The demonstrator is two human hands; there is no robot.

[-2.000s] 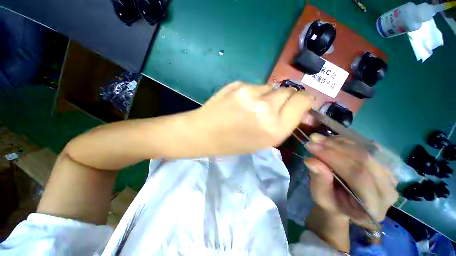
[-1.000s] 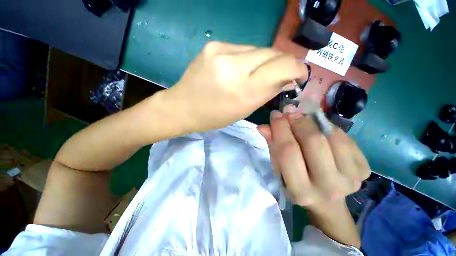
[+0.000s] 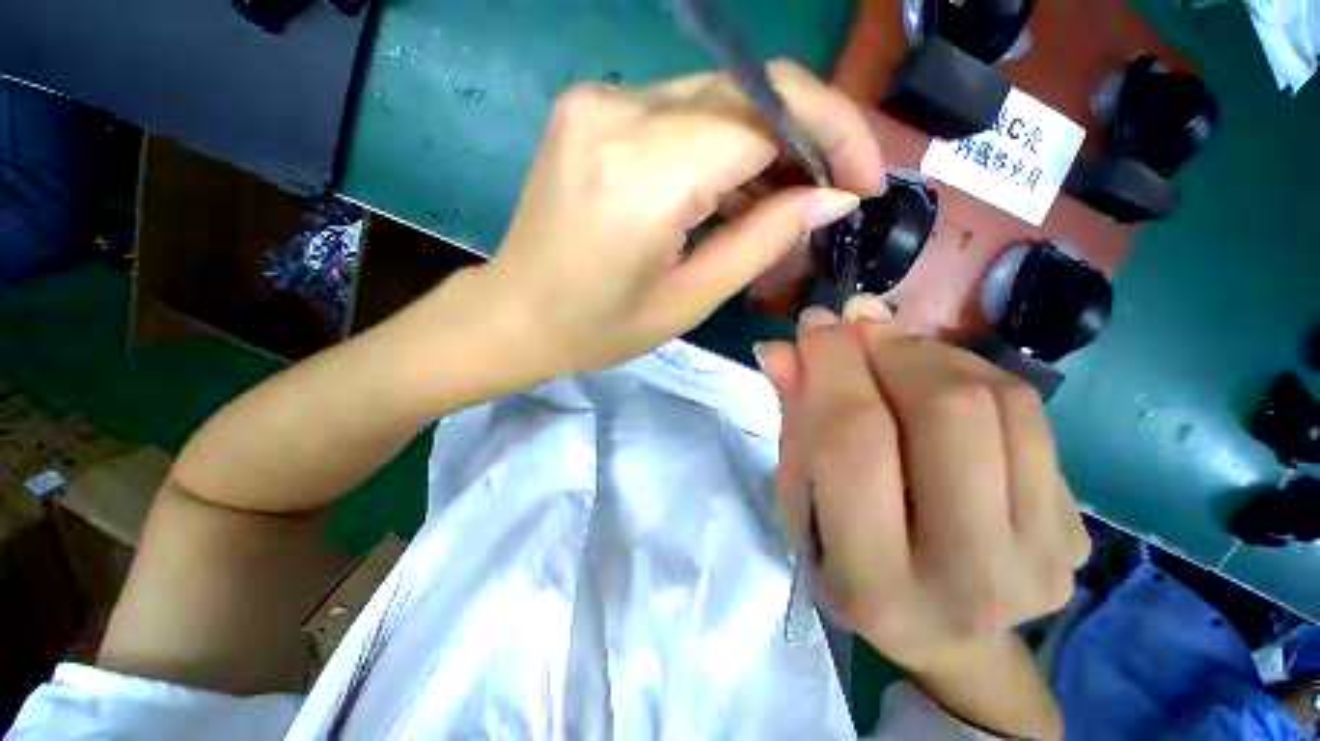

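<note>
My left hand (image 3: 652, 217) pinches a long grey metal tool (image 3: 746, 73), which looks like tweezers, between thumb and index finger. Its lower end points into the near-left black shell (image 3: 900, 235) on the red-brown fixture (image 3: 948, 268). My right hand (image 3: 927, 463) is closed at the shell's near edge, thumb and fingertips together around the end of a thin dark piece. A thin rod (image 3: 799, 579) shows below its palm. Whatever small part lies between the fingertips is too small to tell. The white label (image 3: 1006, 157) is beside the shell.
Three other black shells sit on the fixture, one of them near right (image 3: 1045, 301), with matte black blocks (image 3: 948, 87) beside them. Loose black shells (image 3: 1281, 507) lie at right. A dark mat (image 3: 188, 73) is at far left, and white tissue (image 3: 1288, 36) at top right.
My left hand has shifted up and left and now shows the grey tool. My right hand has moved left and closed in at the shell. The fixture appears slightly shifted up and right.
</note>
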